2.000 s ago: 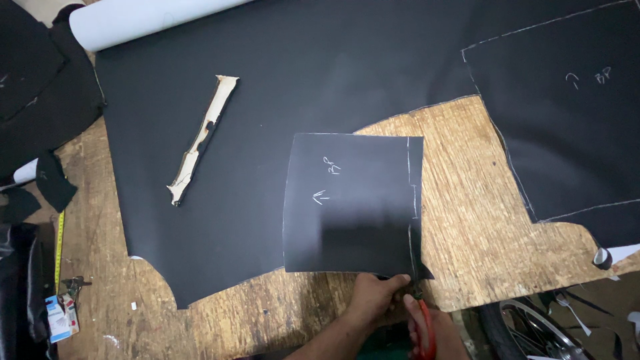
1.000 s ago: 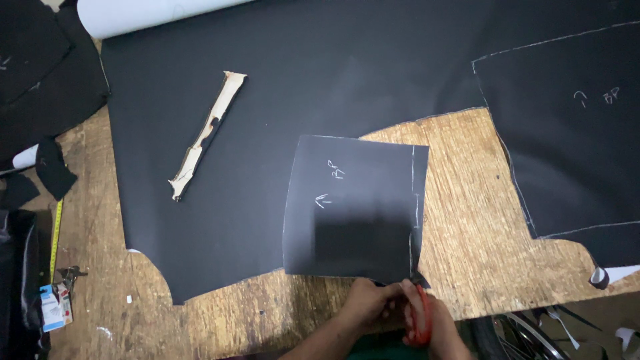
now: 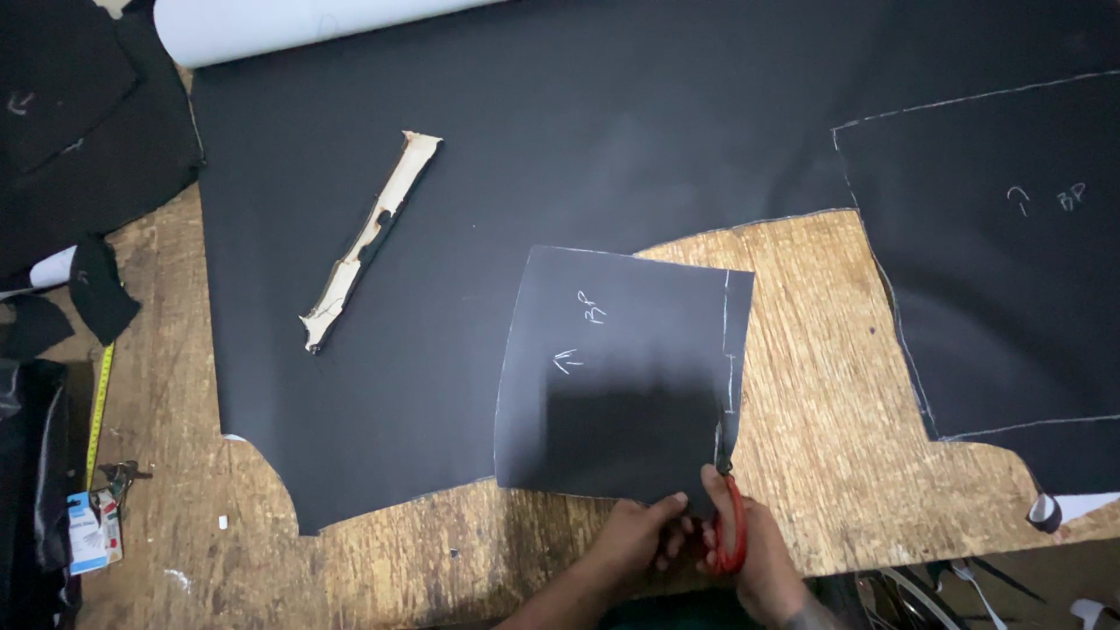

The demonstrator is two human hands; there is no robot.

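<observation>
A squarish piece of black sheet material (image 3: 630,350) with chalk marks lies partly on a larger black sheet (image 3: 560,157) and partly over the wooden table. My left hand (image 3: 634,538) grips its lower edge near the right corner, thumb on top. In my right hand (image 3: 757,542) are red-handled scissors (image 3: 731,525). Their blades lie at the piece's right side, along the chalk line, with a narrow strip to their right. The tips are hard to make out against the dark material.
A narrow pale offcut (image 3: 341,284) lies on the large sheet. A white-backed roll (image 3: 289,26) spans the top. Left are dark pieces (image 3: 79,149), a yellow measuring tape (image 3: 101,411), small packets (image 3: 90,532) and a small white chip (image 3: 223,522). The wooden table's edge (image 3: 919,560) runs below.
The scissors and my right hand have moved up along the chalk line from the lower edge of the piece. My left hand stays at the lower edge.
</observation>
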